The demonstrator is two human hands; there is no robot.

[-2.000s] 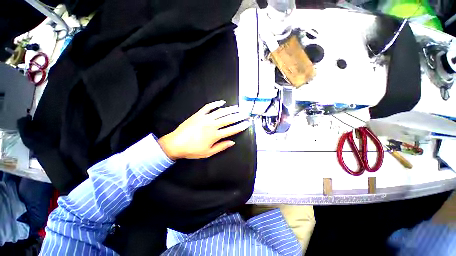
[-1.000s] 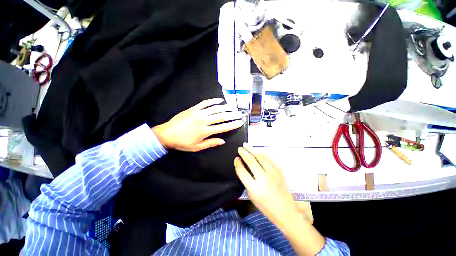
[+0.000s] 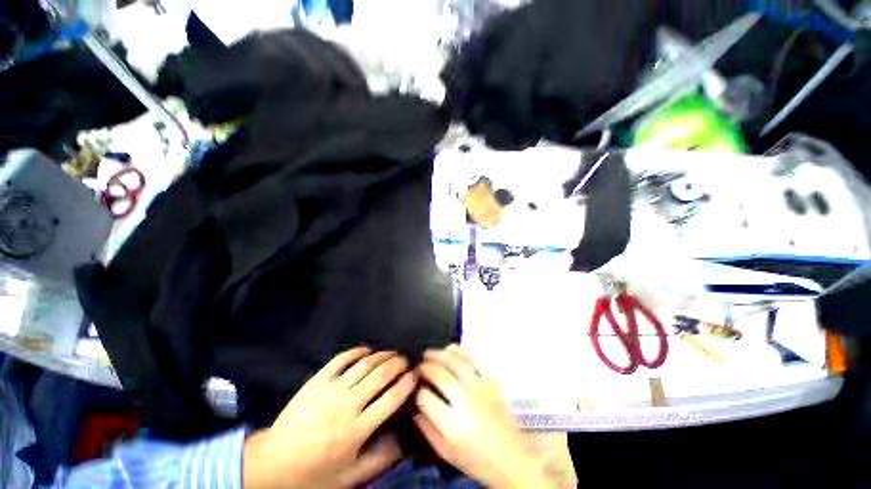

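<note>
A large black garment panel (image 3: 325, 258) lies spread left of the needle and hangs over the table's front edge. The white sewing machine (image 3: 535, 196) stands to its right; its presser foot area (image 3: 471, 272) is beside the panel's right edge. My left hand (image 3: 334, 420) and my right hand (image 3: 468, 411) are close together at the front edge of the table, fingertips on the black cloth and nearly touching. Both hold the cloth near its lower right edge; the thumbs are partly hidden. The picture is somewhat blurred.
Red-handled scissors (image 3: 627, 332) and small hand tools (image 3: 707, 334) lie right of the needle. A black cloth strip (image 3: 604, 215) drapes over the machine arm. A lime-green item (image 3: 690, 124) and black cloth heaps (image 3: 554, 72) are behind. Another red pair (image 3: 123, 192) lies on the left table.
Both hands have moved from beside the needle toward the table's front edge, now gripping the cloth. The view has shifted, showing more behind the machine.
</note>
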